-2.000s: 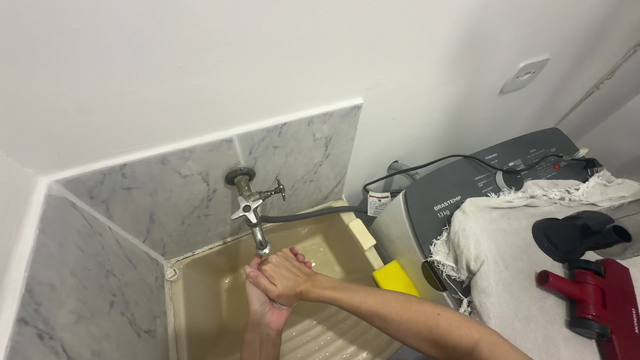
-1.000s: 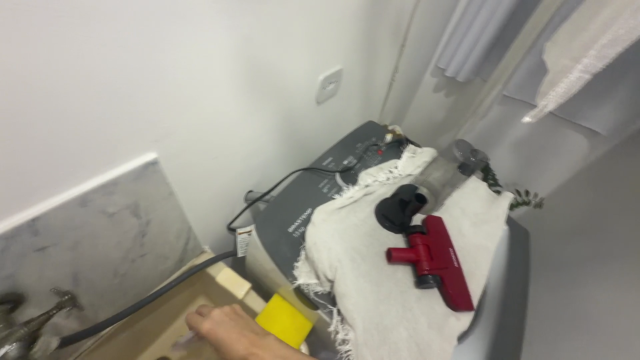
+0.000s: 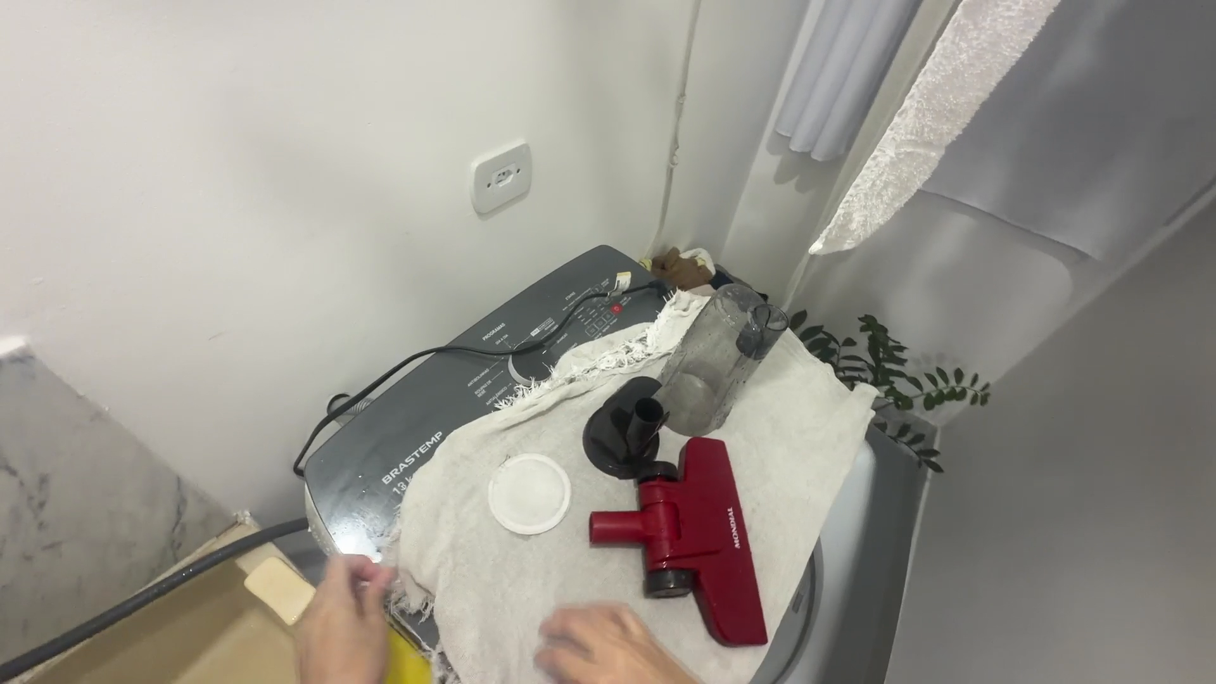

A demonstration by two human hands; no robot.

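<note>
On a white frayed cloth [image 3: 484, 579] over the washing machine lie a white round disc [image 3: 529, 494], a red vacuum floor nozzle [image 3: 703, 541], a black round vacuum part with a short tube [image 3: 624, 427] and a clear plastic dust canister [image 3: 714, 366]. My left hand [image 3: 344, 622], blurred, is at the machine's front corner near the cloth's fringe, fingers bent; whether it holds anything is unclear. Just below the disc, my right hand [image 3: 608, 646] is over the cloth, also blurred, with nothing visible in its fingers. A yellow sponge [image 3: 407, 662] shows partly beside my left hand.
The grey washing machine [image 3: 370, 475] has a black cable across its panel. To its left is a beige laundry sink [image 3: 204, 627] with a grey hose [image 3: 142, 597] over it. A plant [image 3: 888, 366] stands behind, and a white cloth [image 3: 936, 123] hangs at the upper right.
The white disc now lies on the cloth, where it was not one second ago. My hands, together under the tap two seconds ago, are now apart by the machine. The view has swung right.
</note>
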